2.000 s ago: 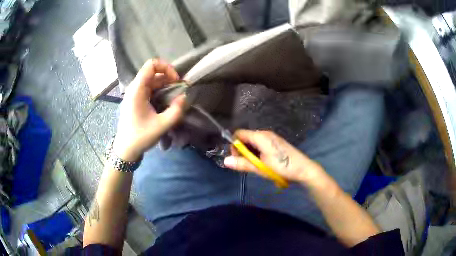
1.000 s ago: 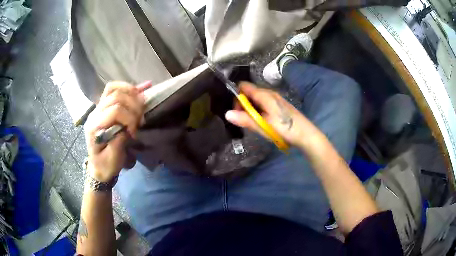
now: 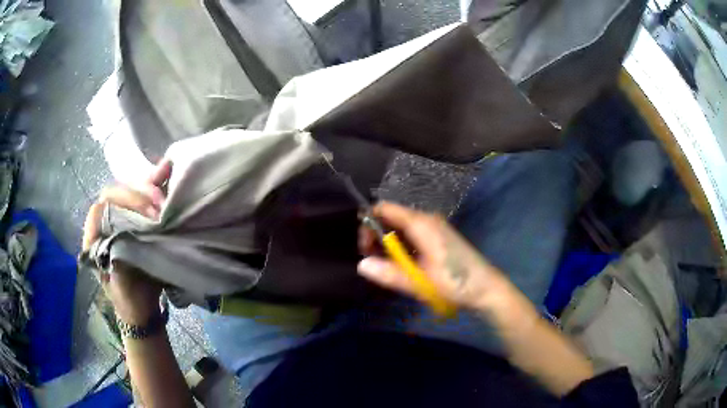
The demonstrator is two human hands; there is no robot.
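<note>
My left hand [image 3: 127,231] grips the edge of a grey-beige garment piece [image 3: 215,183] at the left, with cloth bunched in its fingers. My right hand [image 3: 430,259] holds scissors [image 3: 410,275] with yellow-orange handles. The blades point up and left to a pale corner of the cloth; whether they are open is hard to tell. More joined cloth [image 3: 430,100], dark brown on one side, stretches to the upper right. A yellow-green piece [image 3: 271,313] shows under the cloth, over my lap.
A white bench top [image 3: 119,151] is at the left under cloth. A white table with a tan edge [image 3: 677,151] curves along the right. Loose taupe cloth [image 3: 622,319] lies at the lower right. Blue sheets [image 3: 52,295] lie on the floor at left.
My left hand has moved left and slightly down, drawing more cloth across my lap. A dark brown panel has spread at the upper right, hiding the shoe. My right hand has lowered slightly with the scissors.
</note>
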